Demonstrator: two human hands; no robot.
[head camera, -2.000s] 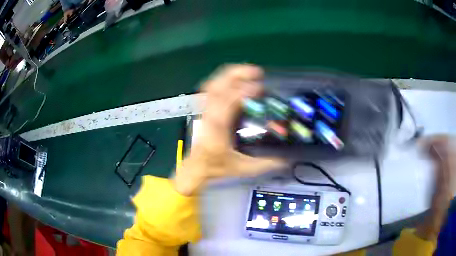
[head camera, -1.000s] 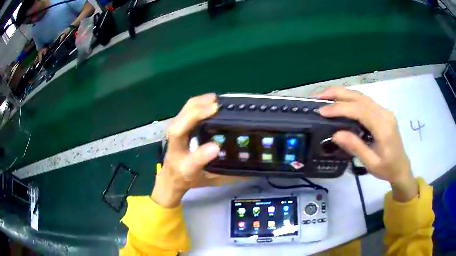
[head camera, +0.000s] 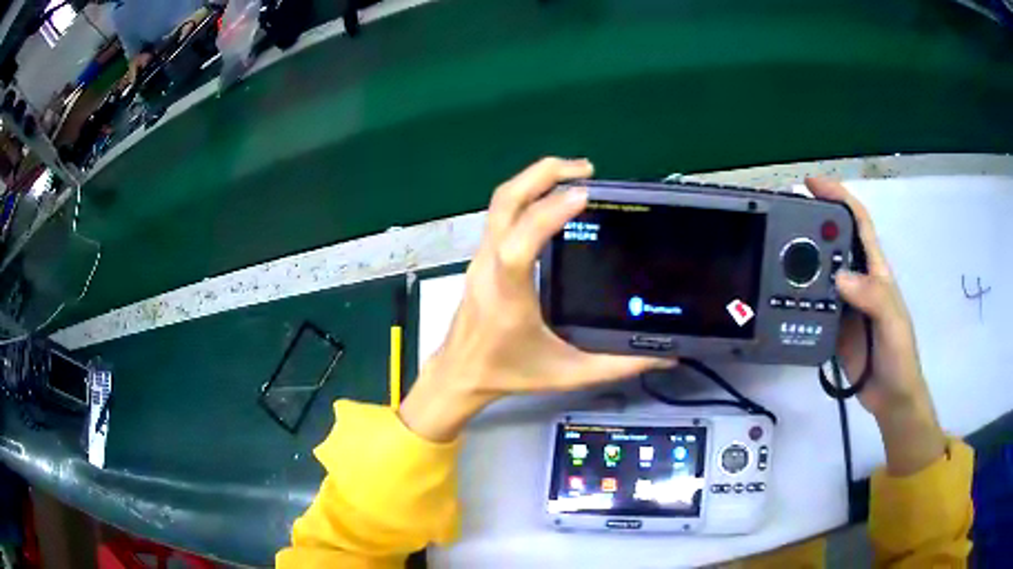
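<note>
A dark grey media player is held up between both hands, its front facing me. Its screen is mostly black with a small blue Bluetooth icon, and a red-and-white sticker is at its lower right corner. My left hand grips the left end, fingers on top and thumb along the bottom edge. My right hand holds the right end, its thumb near the side keys by the round dial. A wrist strap hangs from that end. A silver player lies below on the white mat, showing coloured icons.
A thin black frame and a yellow stick lie left on the green worktop. A white sheet marked 4 is at the right. Beyond the speckled rail is the green belt. A small device stands far left.
The dark player has turned from top-edge-up to face me squarely. Its screen has changed from coloured icons to the Bluetooth display. My left hand's thumb has moved off the screen to the bottom edge.
</note>
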